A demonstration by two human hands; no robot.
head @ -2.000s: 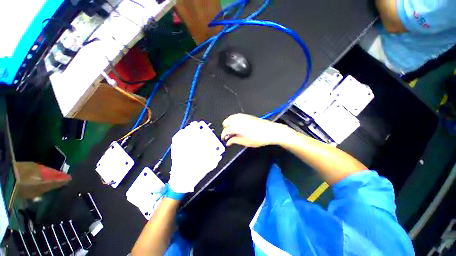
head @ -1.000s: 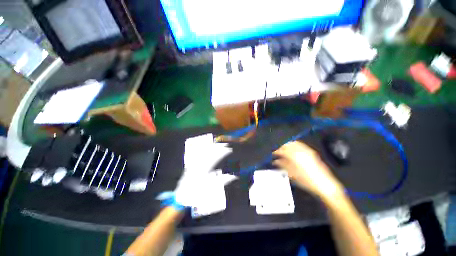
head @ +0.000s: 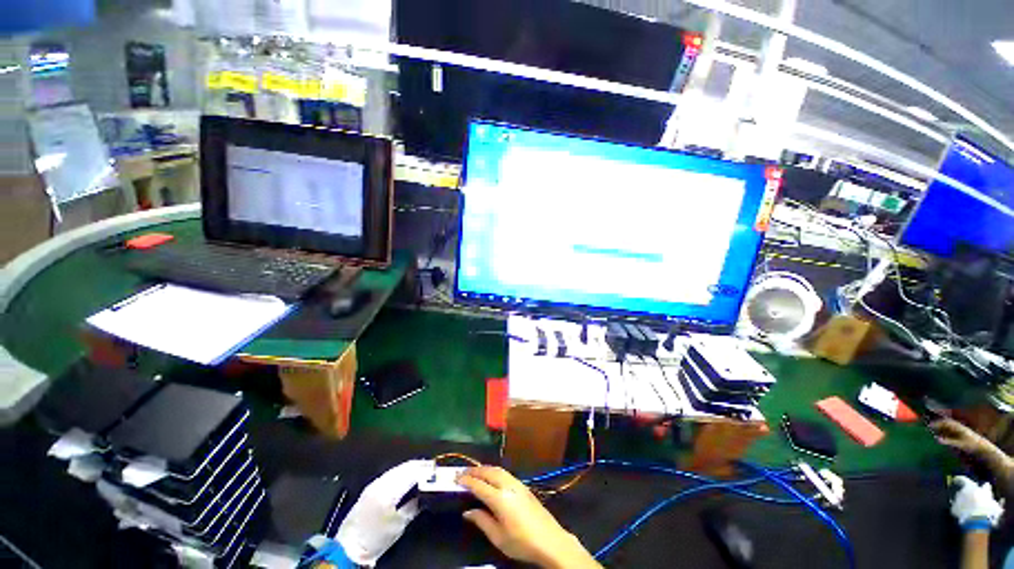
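Note:
A small flat white unit (head: 443,478) is low in the middle of the view, seen nearly edge-on. My left hand (head: 384,509), in a white glove with a blue band at the cuff, holds its left side. My bare right hand (head: 514,513) has its fingers at the unit's right end; whether they grip it or a plug is too small to tell. A thin orange lead (head: 587,453) loops from the riser towards the unit. A thick blue cable (head: 667,513) lies on the black mat to the right.
Stacked black units (head: 184,445) stand at left. The white riser (head: 534,383) holds adapters and a smaller stack (head: 723,372) below the main monitor (head: 623,228). A mouse (head: 728,536) lies by the blue cable. Another person's gloved hand (head: 976,503) shows at the right edge.
The view has tilted up to the screens. My hands, spread apart over two white units a second ago, are now close together at one unit.

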